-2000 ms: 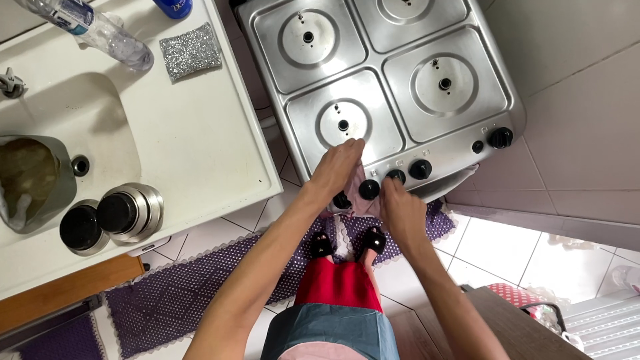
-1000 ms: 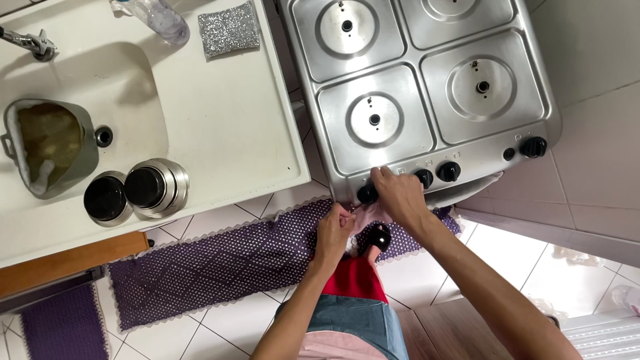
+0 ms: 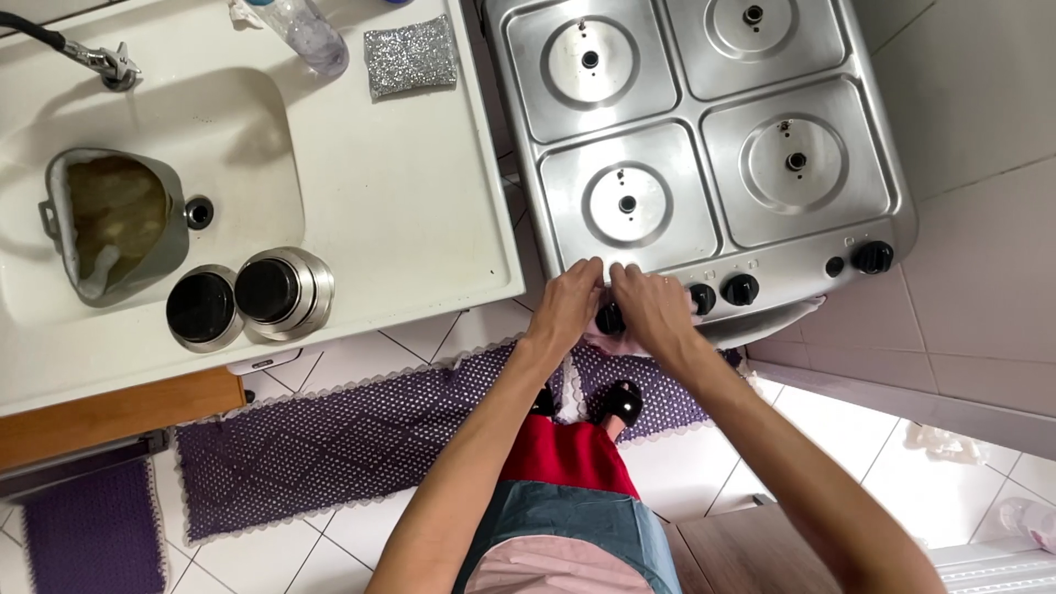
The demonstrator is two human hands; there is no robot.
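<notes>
My left hand (image 3: 569, 304) and my right hand (image 3: 652, 304) are side by side at the front left edge of a stainless steel stove (image 3: 689, 115), which has no burner caps or grates on it. Both hands hold a thin pink cloth (image 3: 617, 342) that hangs against the front panel, around a black control knob (image 3: 610, 318). The fingertips are curled on the panel's upper edge. A second knob (image 3: 703, 299) is just right of my right hand, partly hidden by it, and a third knob (image 3: 740, 289) is farther right.
Left of the stove, a white sink counter (image 3: 396, 198) bears a silver glitter sponge (image 3: 410, 57), a plastic bottle (image 3: 309, 37) and two black-and-steel containers (image 3: 200, 307) (image 3: 266, 290). A grey basin (image 3: 169, 239) of murky liquid lies in the sink. Purple crochet mats (image 3: 330, 445) cover part of the tiled floor.
My left hand has come up from below the panel to its upper edge, beside my right hand. The right hand has moved off the leftmost knob, which now shows between the hands.
</notes>
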